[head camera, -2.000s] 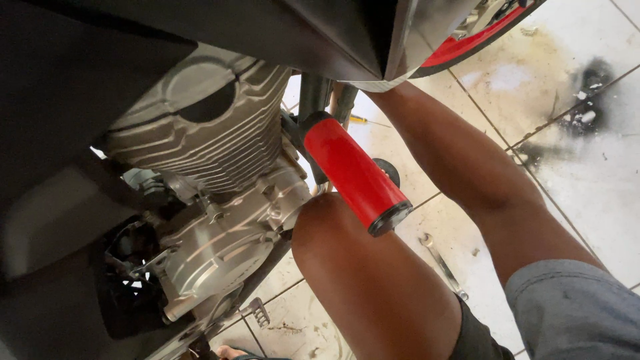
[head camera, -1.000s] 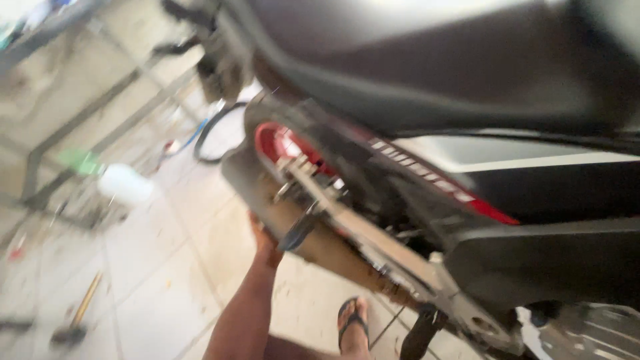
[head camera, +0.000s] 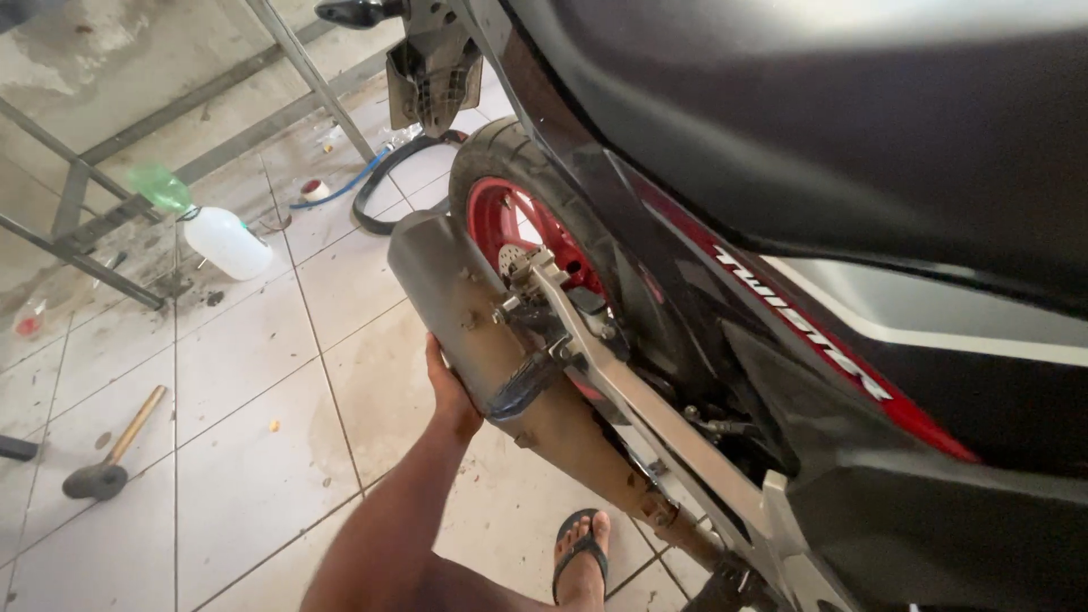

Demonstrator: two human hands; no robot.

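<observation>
My left hand (head camera: 452,393) is pressed against the outer side of the motorcycle's exhaust muffler (head camera: 455,297), its fingers partly hidden beneath the metal. The brown-stained muffler slants along the tiled floor side of the bike. Just beyond my hand, a black footpeg (head camera: 523,387) crosses over it. A bolt (head camera: 507,309) sticks out beside the swingarm (head camera: 646,399), near the brake disc (head camera: 512,259). Behind the muffler is the rear wheel's red rim (head camera: 493,212). My right hand is out of view.
A wooden-handled mallet (head camera: 98,480) lies on the tiles at left. Further back are a white plastic bottle (head camera: 228,242) with a green top, a roll of tape (head camera: 314,190), a black rubber loop (head camera: 365,204) and a metal frame (head camera: 76,200). My sandalled foot (head camera: 582,552) is below the exhaust.
The view has swung from the engine and a red cylindrical part to the bike's rear. My left hand stays at the muffler since one second ago.
</observation>
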